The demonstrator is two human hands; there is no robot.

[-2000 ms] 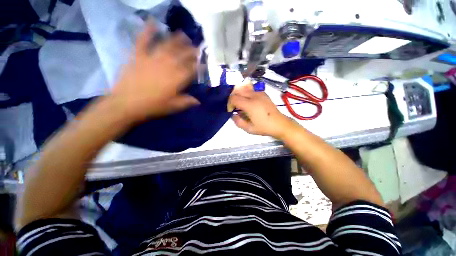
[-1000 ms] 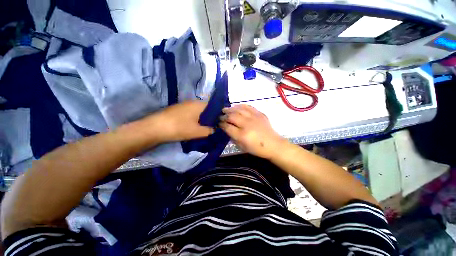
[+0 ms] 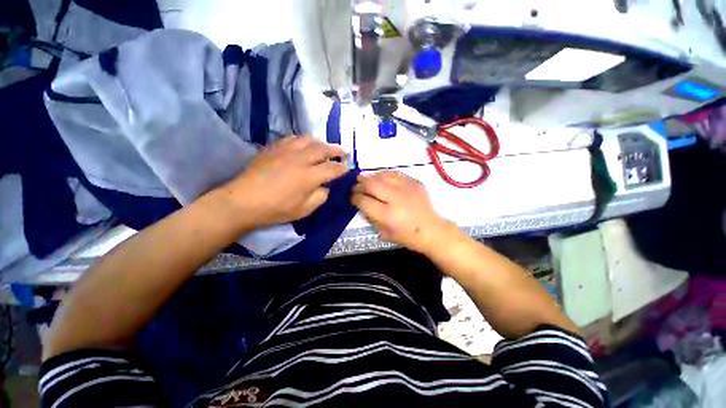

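A garment body [image 3: 171,119] of grey-blue and navy cloth is heaped left of the needle. A navy fabric panel [image 3: 322,227] runs from near the presser foot down over the table's front edge. My left hand [image 3: 290,179] lies on the cloth with its fingertips on the navy edge just in front of the needle area. My right hand [image 3: 396,205] pinches the navy edge beside it, thumb and fingers together. The fingertips of both hands are close together. The presser foot and needle [image 3: 354,131] are small and blurred.
The sewing machine's control panel [image 3: 573,68] is at the upper right. Red-handled scissors [image 3: 463,151] lie right of the needle beside a thin dark thread. A dark green thread bundle [image 3: 603,179] hangs by the control box [image 3: 639,167]. Pale cloth pieces [image 3: 601,271] hang below the table at right.
The grey-blue garment came into the working area left of the needle after the first frame. Since the second frame, my left hand has moved up nearer the needle and the raised navy fold lies lower.
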